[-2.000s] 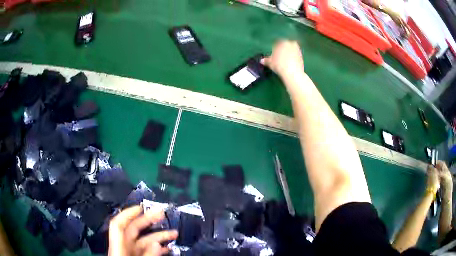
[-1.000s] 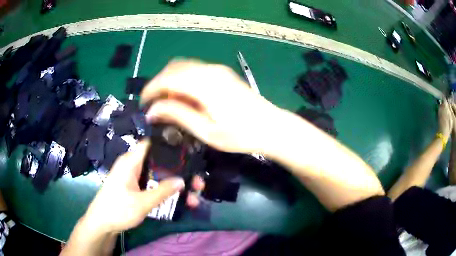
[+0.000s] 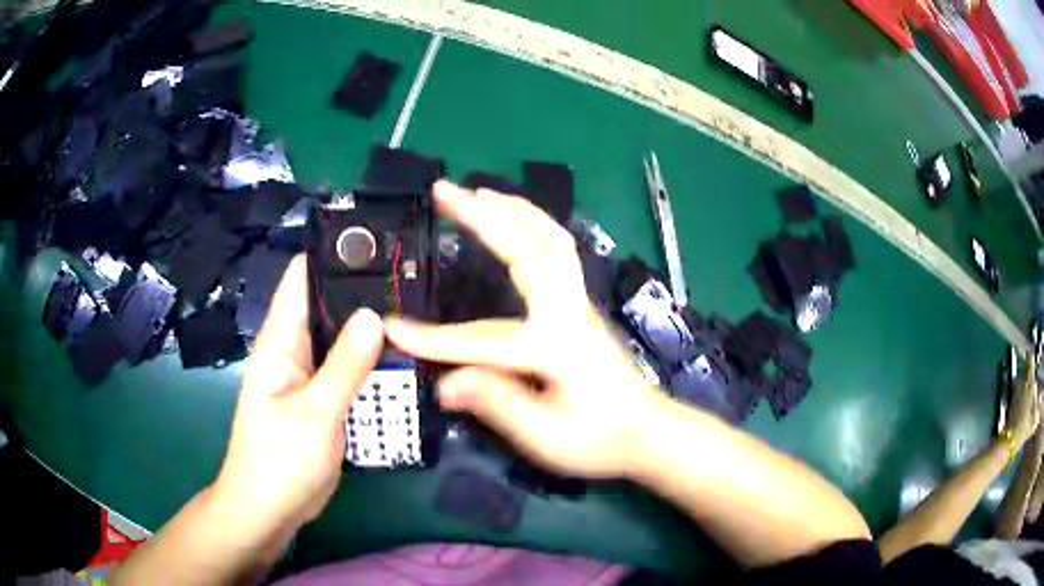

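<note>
An open black phone body (image 3: 378, 300) stands upright in the picture, left of centre. Its upper half shows a round silvery speaker (image 3: 356, 246) and thin red wires (image 3: 397, 275). The white keypad board (image 3: 385, 421) with dark dots fills its lower half. My left hand (image 3: 295, 401) holds the phone body from the left, thumb on its middle. My right hand (image 3: 538, 343) is at its right side with fingers spread, a fingertip at the middle near the red wires. Whether the right hand grips anything is not clear. Loose black inner covers (image 3: 137, 206) lie heaped at left and behind the hands.
Silver tweezers (image 3: 666, 229) lie beyond the right hand. A smaller pile of black pieces (image 3: 798, 275) lies at right. A pale strip (image 3: 641, 76) crosses the green bench. A phone (image 3: 761, 73) lies beyond it. Another person's hands (image 3: 1019, 418) are at the right edge.
My right hand reached a phone on the far strip, then came back over the phone body. It has now moved off the top to the right side, uncovering the speaker and wires.
</note>
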